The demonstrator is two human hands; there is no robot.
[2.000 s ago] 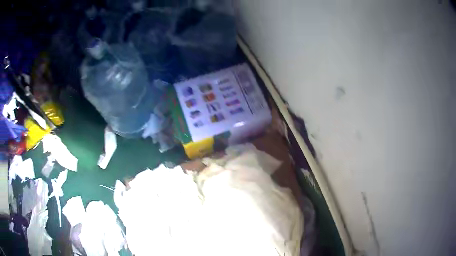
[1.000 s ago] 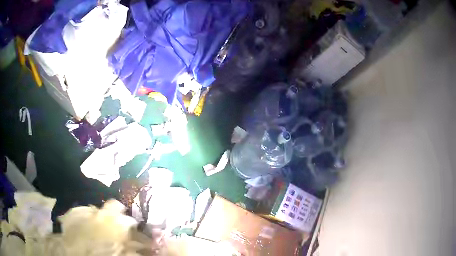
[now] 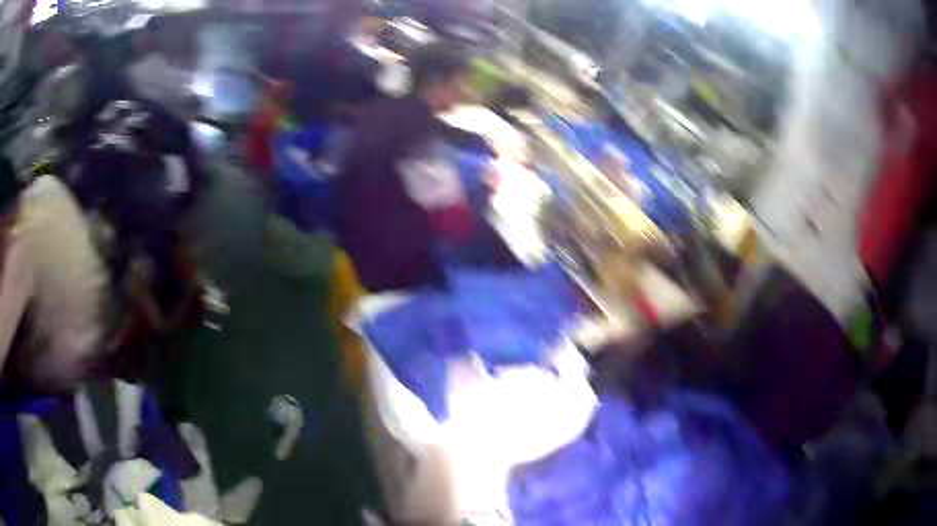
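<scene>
The frame is badly blurred by motion. Neither of my hands can be made out. Cream cloth shows at the left edge beside a skin-toned, arm-like shape; whose arm it is, I cannot tell. More pale cloth lies at the bottom left, by blue cloth with white and grey strips. A white, overexposed sack or bundle stands at lower centre with blue cloth on top. A larger heap of blue cloth lies at the lower right.
Green floor runs up between the bundles, with a small white scrap on it. A person in dark clothing is at centre, another at upper left. Blurred work tables extend at upper right, beside a white pillar or wall.
The view has swung up and away from the bottles, boxes and floor scraps to the wider workshop. People and tables now show; the blue cloth and white bundle sit lower and further right.
</scene>
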